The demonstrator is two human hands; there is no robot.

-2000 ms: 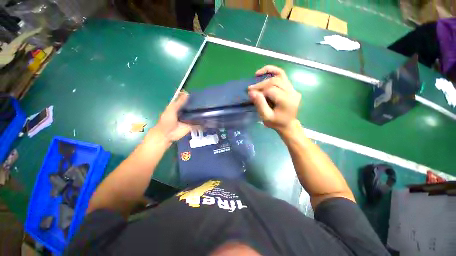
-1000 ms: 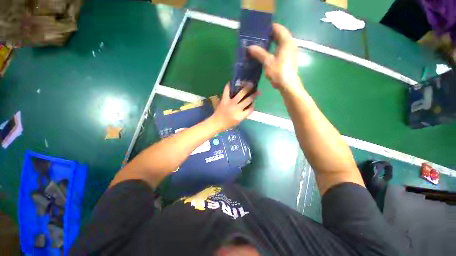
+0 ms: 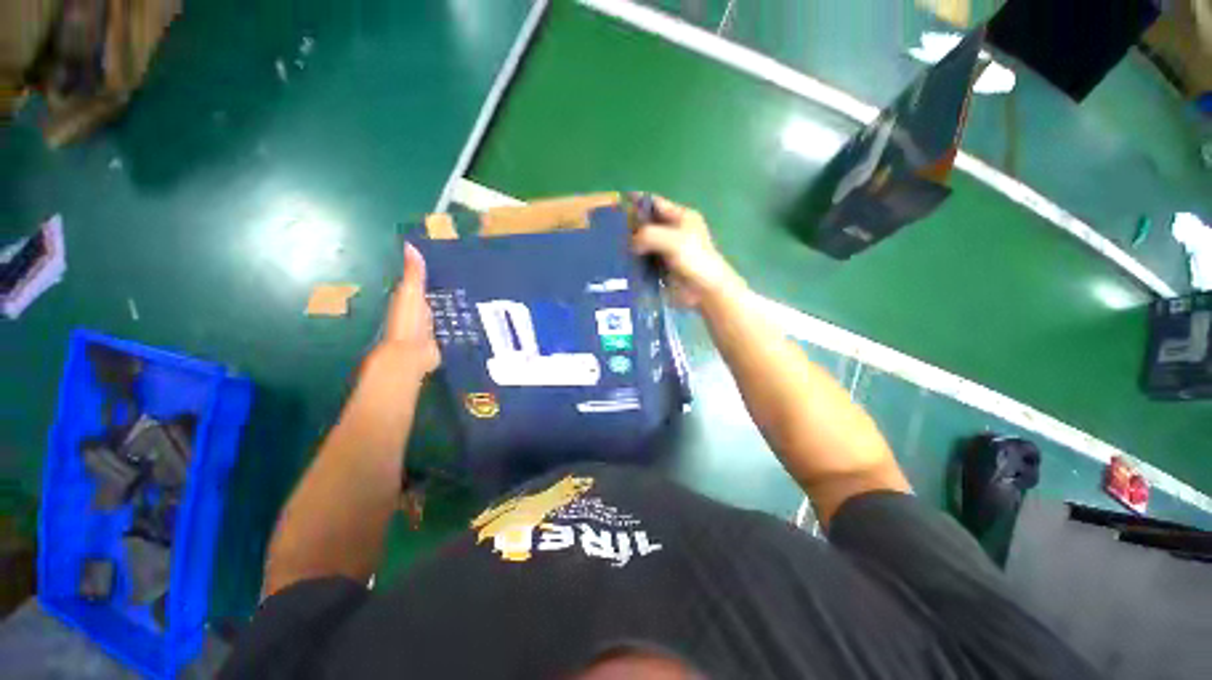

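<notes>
A dark navy retail carton [image 3: 538,299] with a white product picture and small badges lies in front of my body, its tan inner flaps along the far edge. My left hand [image 3: 411,316] holds its left edge, thumb along the side. My right hand [image 3: 678,250] holds its upper right corner. Whether other blanks lie under it is hard to tell; dark edges show at its lower right. An opened navy carton [image 3: 893,157] stands tilted on the belt ahead to the right.
The green belt [image 3: 744,166] runs from upper left to lower right, with another navy carton [image 3: 1180,348] at the right edge. A blue bin [image 3: 226,458] with dark grey pieces is at left. A cardboard scrap [image 3: 331,299], black object [image 3: 994,481] and small red item [image 3: 1127,484] lie nearby.
The narrow folded carton my hands held over the belt now stands on the belt. My hands have come back to a flat carton near my body. The earlier belt carton moved further right.
</notes>
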